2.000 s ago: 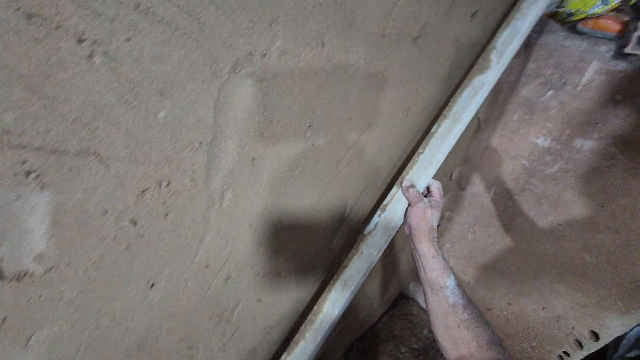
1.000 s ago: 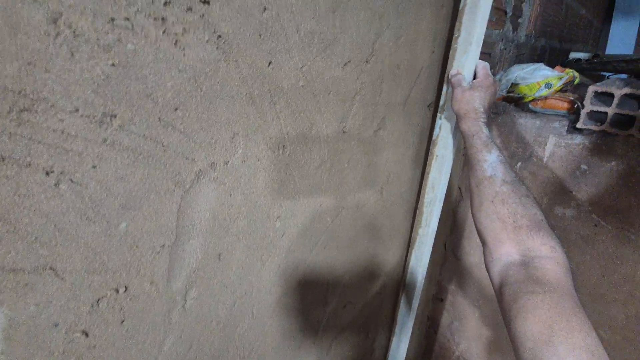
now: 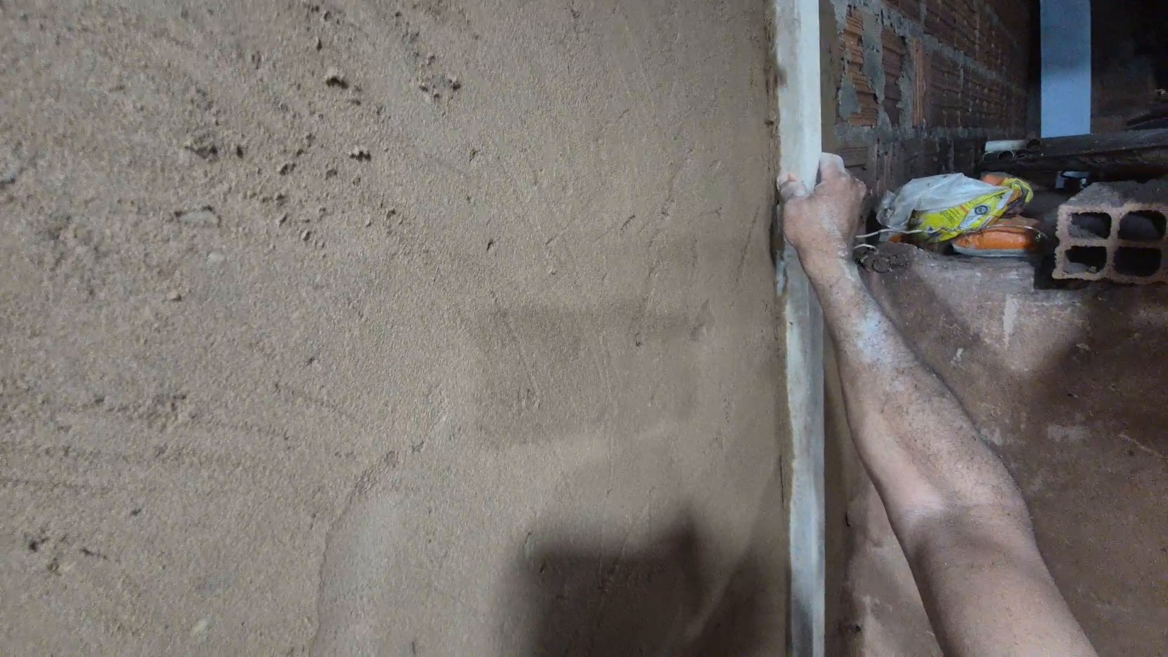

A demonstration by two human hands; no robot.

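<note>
My right hand (image 3: 824, 212) grips the edge of a long, straight, pale straightedge or board (image 3: 803, 383). The board runs from the top to the bottom of the view, nearly upright, along the right edge of a rough mortar-plastered wall (image 3: 547, 274). My thumb lies on the board's near face, and the fingers are partly hidden at its right side. Whitish dust marks the forearm. The plaster has small pits at the upper left and a smoother patch at the lower left. My left hand is not in view.
Right of the board, a hollow clay brick (image 3: 1111, 233) sits beside a white and yellow plastic bag (image 3: 958, 208) and an orange packet (image 3: 999, 237). Behind them are a bare brick wall (image 3: 967, 68), a pale blue upright panel (image 3: 1065, 68) and dark long pieces lying across (image 3: 1095, 146).
The board, slanted two seconds ago, now stands nearly upright in the view, partly because the view has turned. My right hand keeps its hold on it and appears higher in the picture.
</note>
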